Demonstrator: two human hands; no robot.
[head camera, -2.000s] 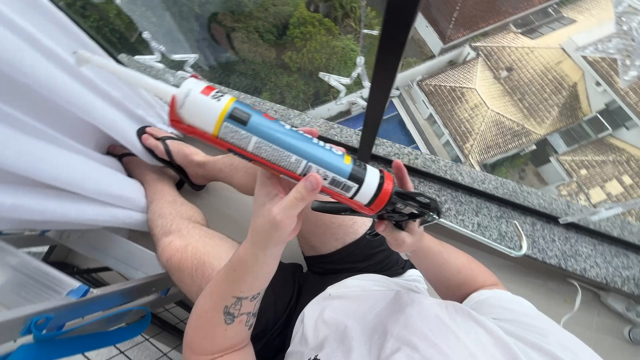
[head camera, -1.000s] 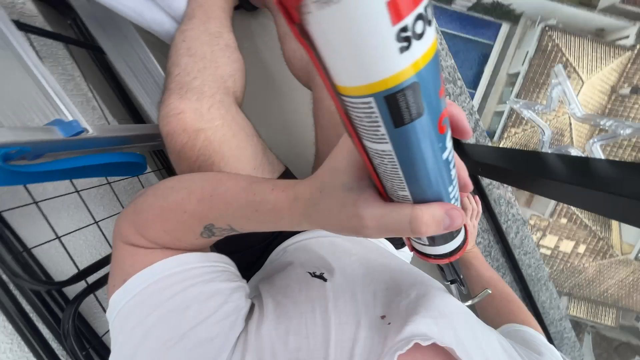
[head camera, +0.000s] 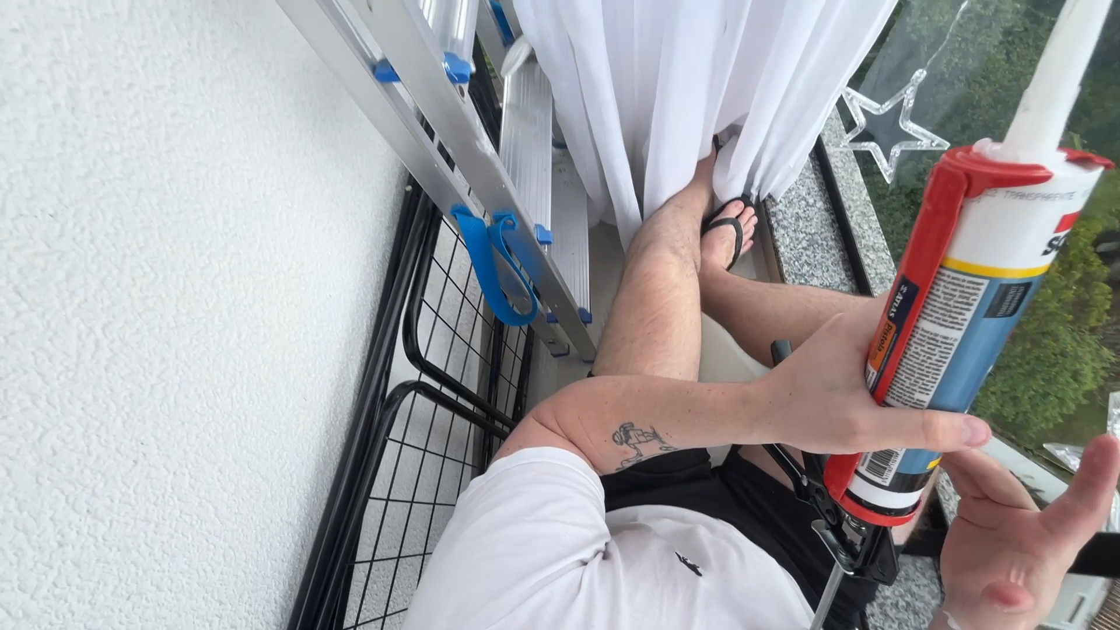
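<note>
A red caulking gun with a blue and white sealant cartridge in its cradle tilts up at the right. Its white nozzle points to the top right. My left hand is wrapped around the cradle and cartridge near the lower end, thumb across the front. Below that hand are the gun's black trigger end and metal rod. Beside the cartridge's lower end, my right hand is turned palm toward the camera, fingers apart, holding nothing; whether a fingertip touches the cartridge I cannot tell.
An aluminium stepladder with a blue strap stands near black wire-mesh racks and a textured white wall. White curtains hang ahead. A granite ledge, glass and a star ornament lie to the right.
My right hand, at the trigger end two seconds ago, has come off it and spread its fingers. My left hand still holds the gun and cartridge. The view has swung widely toward the wall and ladder.
</note>
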